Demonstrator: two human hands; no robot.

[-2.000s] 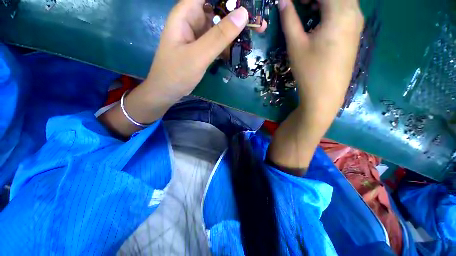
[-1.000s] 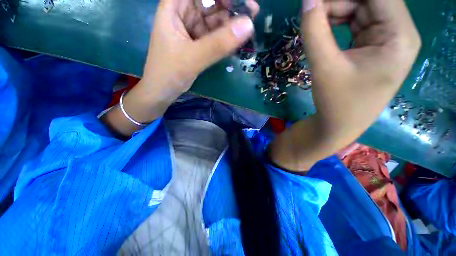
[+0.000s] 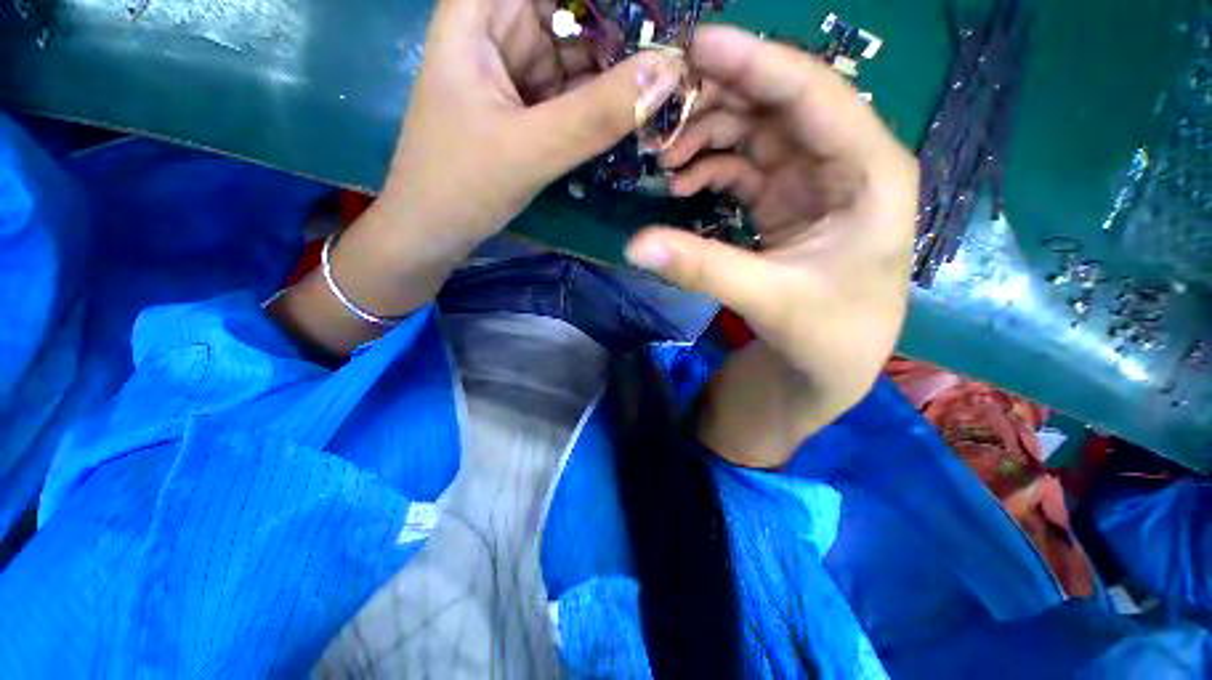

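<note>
My left hand [image 3: 512,133] is at the top centre, cut off by the upper edge. It holds a bunch of dark flex circuit assemblies [image 3: 614,29] with small white and gold spots. A thin, pale gold ring part [image 3: 687,117] sits at my left thumb tip. My right hand [image 3: 824,199] is just right of it, palm partly showing, thumb apart and fingertips close to the ring. I see nothing clearly gripped in it. Dark small parts [image 3: 718,213] lie on the bench between my hands, mostly hidden by them.
A bundle of long black strips [image 3: 960,146] lies on the green bench mat [image 3: 1063,80] to the right. Scattered small parts [image 3: 1130,312] and a clear patterned plastic sheet [image 3: 1183,173] are farther right. Blue smock fabric [image 3: 1156,531] and a reddish cloth [image 3: 990,465] show below the bench edge.
My right hand has moved left towards my left hand and turned its palm into view, with the thumb spread. It now covers much of the parts heap, and the black strips are uncovered.
</note>
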